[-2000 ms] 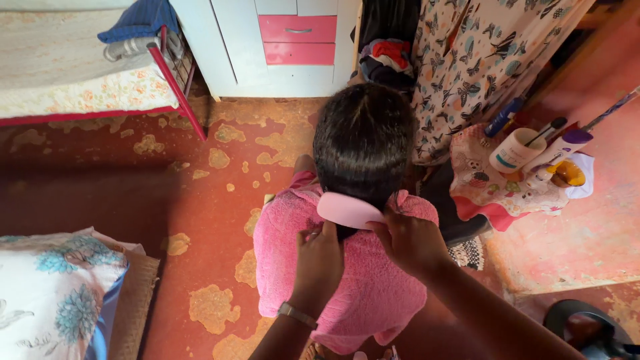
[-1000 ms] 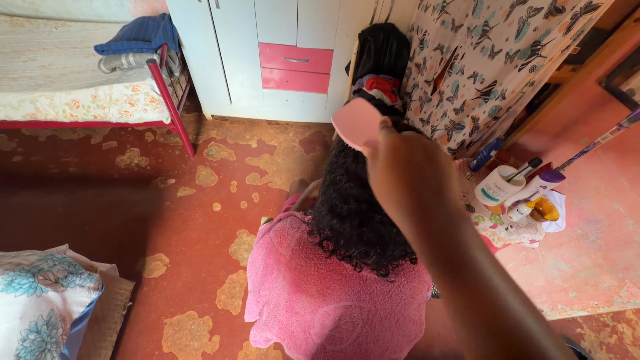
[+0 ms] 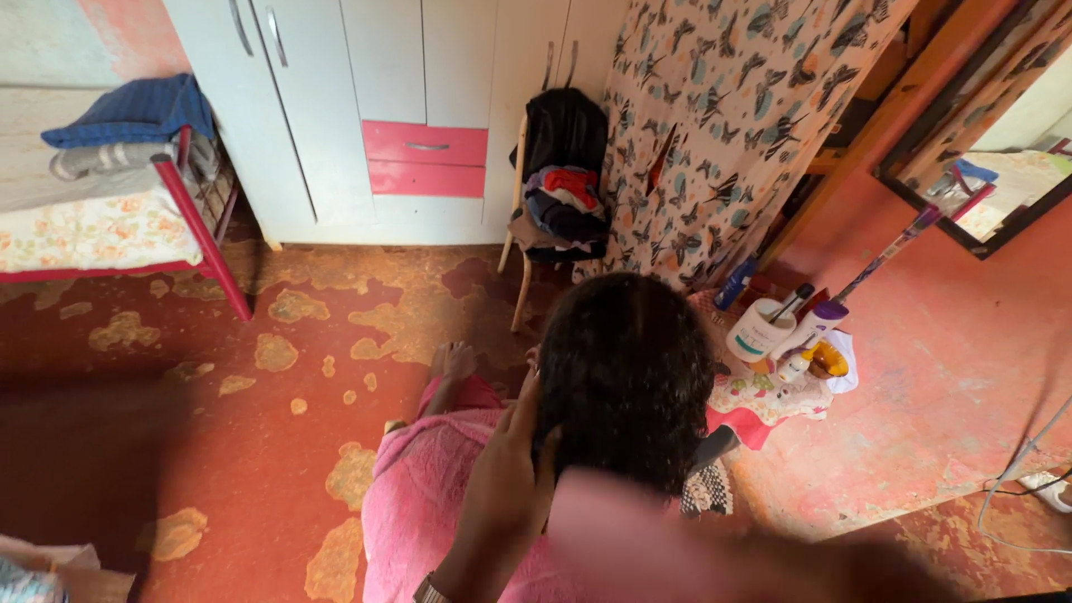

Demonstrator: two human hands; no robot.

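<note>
Below me sits a person whose dark, shiny hair [image 3: 628,377] is seen from above and behind. A pink towel [image 3: 427,486] covers the person's shoulders. My left hand [image 3: 507,469], a watch or bracelet at its wrist, lies against the left side of the head, fingers on the hair. Close to the camera at the lower right, my right hand [image 3: 804,569] is a dark blur. A blurred pink hairbrush [image 3: 611,528] extends left from it, in front of the lower hair and towel; its bristles cannot be made out.
Right of the head, a small cloth-covered table [image 3: 745,394] holds a white tub [image 3: 758,331], bottles and an amber bowl. A chair with clothes [image 3: 565,201] stands before the white wardrobe [image 3: 318,109]. Left is a bed with a red metal frame [image 3: 201,226]; a framed mirror [image 3: 988,184] hangs at right.
A second ago the pink brush was at the top of the head; now it is low and near the camera. My left hand has come into view at the head's left side.
</note>
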